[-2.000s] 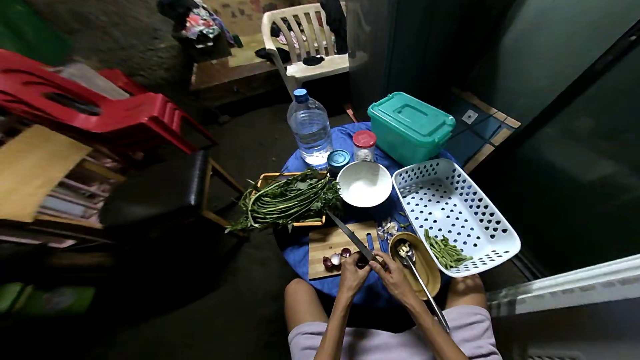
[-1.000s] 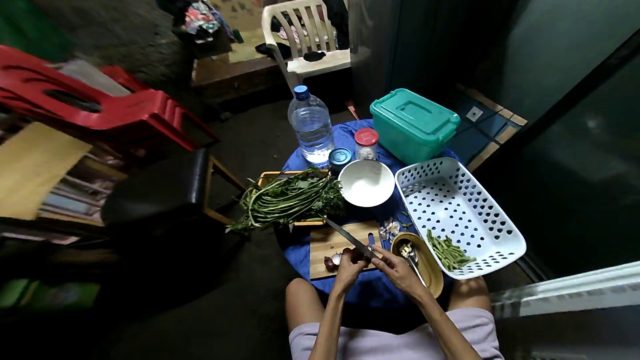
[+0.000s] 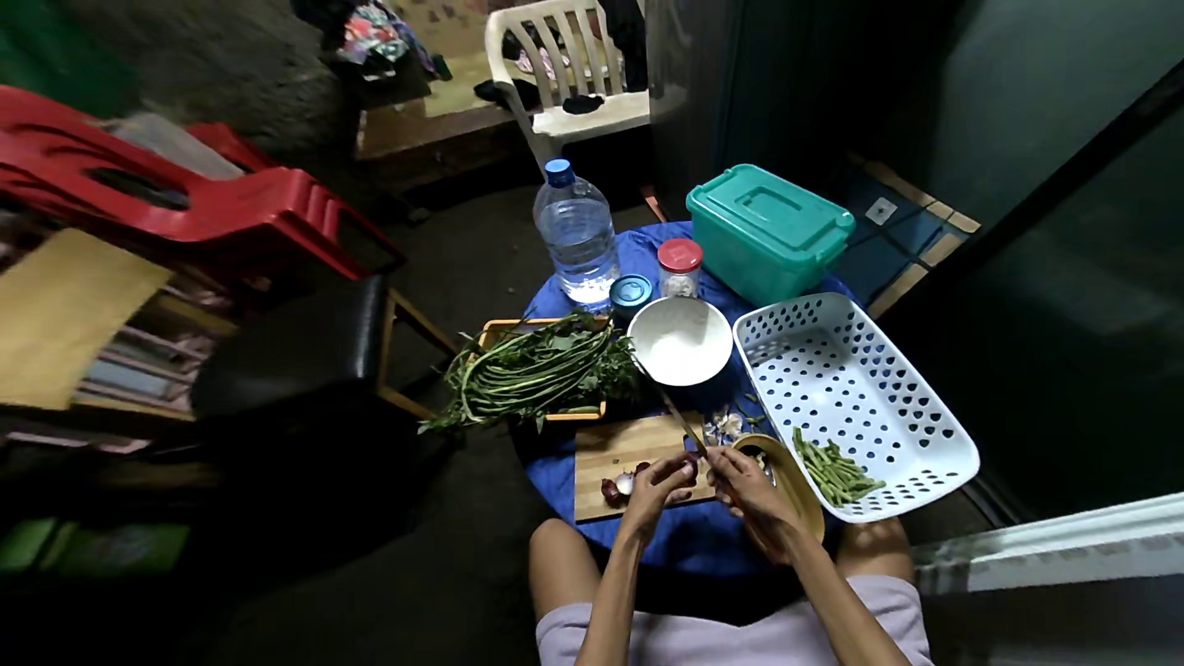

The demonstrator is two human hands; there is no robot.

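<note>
My left hand (image 3: 659, 483) holds a small red onion (image 3: 689, 467) above the right part of a wooden cutting board (image 3: 601, 453). In my right hand (image 3: 745, 481) is a kitchen knife (image 3: 682, 421), its blade pointing up and left toward a white bowl (image 3: 680, 340). More red onions (image 3: 612, 492) and a pale peeled piece (image 3: 625, 483) lie on the board, left of my left hand. Garlic or onion skins (image 3: 726, 425) are on the blue cloth beyond the board. A yellowish oval dish (image 3: 807, 481) with a metal utensil stands partly behind my right hand.
A white perforated basket (image 3: 832, 370) holds cut green beans (image 3: 832, 470). Leafy greens (image 3: 536, 370) fill an orange-rimmed tray. Behind stand a water bottle (image 3: 578, 240), a red-lidded jar (image 3: 680, 264), a blue-lidded jar (image 3: 631, 294) and a green lidded box (image 3: 768, 231). A black-seated chair (image 3: 296, 351) is left.
The knife and both hands have shifted slightly over the board. The onion stays in my left hand and the knife in my right.
</note>
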